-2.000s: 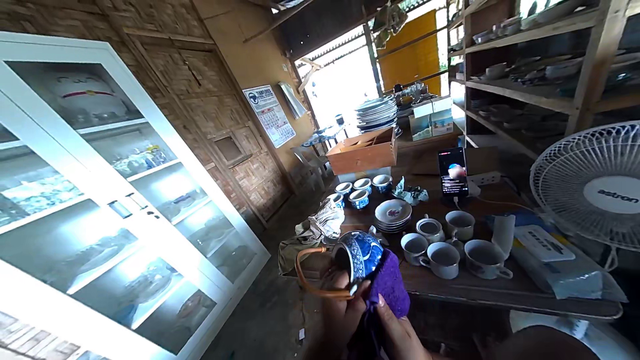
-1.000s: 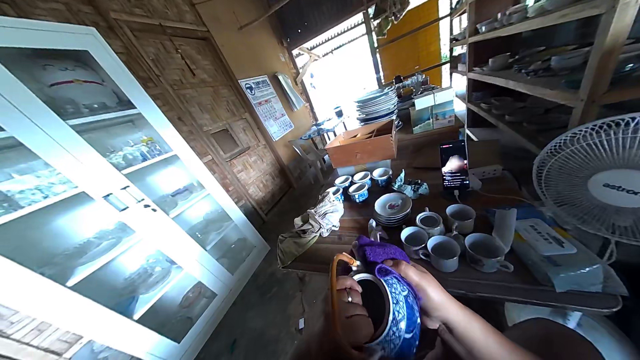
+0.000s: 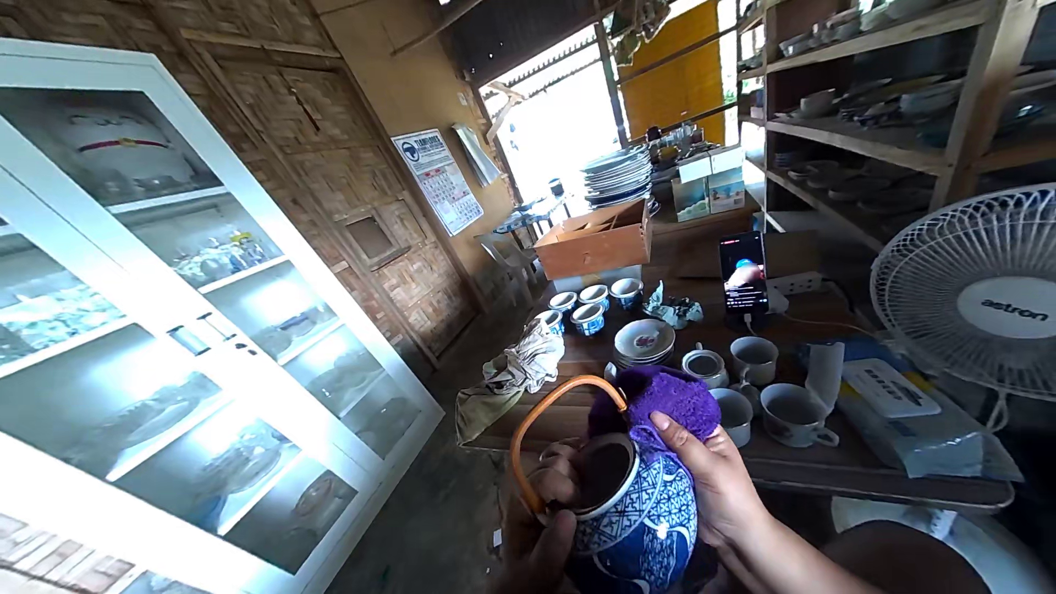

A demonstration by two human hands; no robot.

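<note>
A blue-and-white patterned ceramic teapot [image 3: 652, 516] with an orange-brown arched handle [image 3: 528, 429] is held low in front of me, its lidless mouth facing up and toward the left. My left hand [image 3: 544, 511] grips it at the rim, by the foot of the handle, with some fingers at the opening. A purple cloth [image 3: 672, 400] is pinched in my right hand [image 3: 718, 470], against the pot's upper right side. Beyond the pot stand a stack of saucers [image 3: 644, 340], several white cups [image 3: 794, 412] and several small blue-and-white cups [image 3: 588, 318].
On the wooden table [image 3: 874, 478] are a crumpled cloth [image 3: 528, 359], a lit phone [image 3: 744, 276], a plastic-wrapped packet [image 3: 924, 421] and a wooden box [image 3: 596, 243]. A fan [image 3: 982, 289] stands right, a glass-door cabinet [image 3: 330, 429] left. Shelves of dishes [image 3: 866, 140] rise behind.
The purple cloth has moved from the pot's rim area to its upper right side since one second ago. The pot has turned between my hands over the two seconds.
</note>
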